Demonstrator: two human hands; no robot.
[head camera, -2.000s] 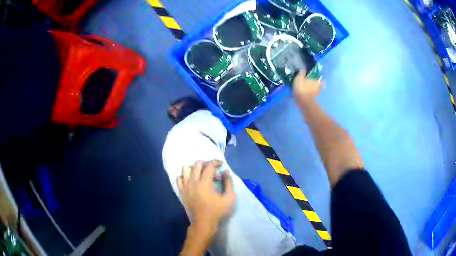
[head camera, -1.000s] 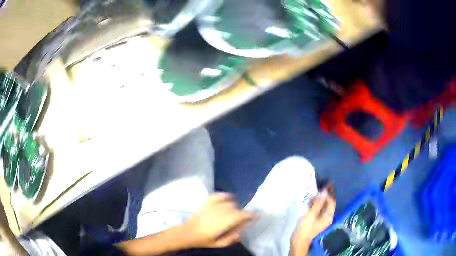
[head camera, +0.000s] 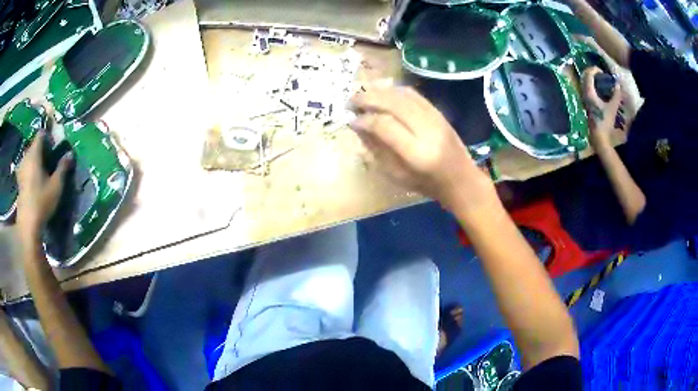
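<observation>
My left hand (head camera: 40, 183) is at the left edge of the bench, over two glossy green body shells (head camera: 99, 164) lying hollow side up. Its fingers and thumb touch the shells; whether it grips one I cannot tell. My right hand (head camera: 409, 137) is above the bench, fingers bent, at the right side of a scattered heap of small white and black trim pieces (head camera: 314, 88). It is slightly blurred, and I cannot tell if a piece is between its fingertips. A small whitish oval dish (head camera: 242, 138) sits on a stained brown square, with thin pale sticks beside it.
More green shells (head camera: 455, 40) crowd the bench's right side. Another person's hand (head camera: 603, 99) holds a dark item there. A grey metal box edge (head camera: 298, 17) borders the back. Below are a red stool (head camera: 562, 221), stacked blue crates (head camera: 647, 328) and a crate holding shells.
My view has turned from the floor crate to the bench. My hands have moved from near my lap to the bench, left onto the shells, right to the trim pieces.
</observation>
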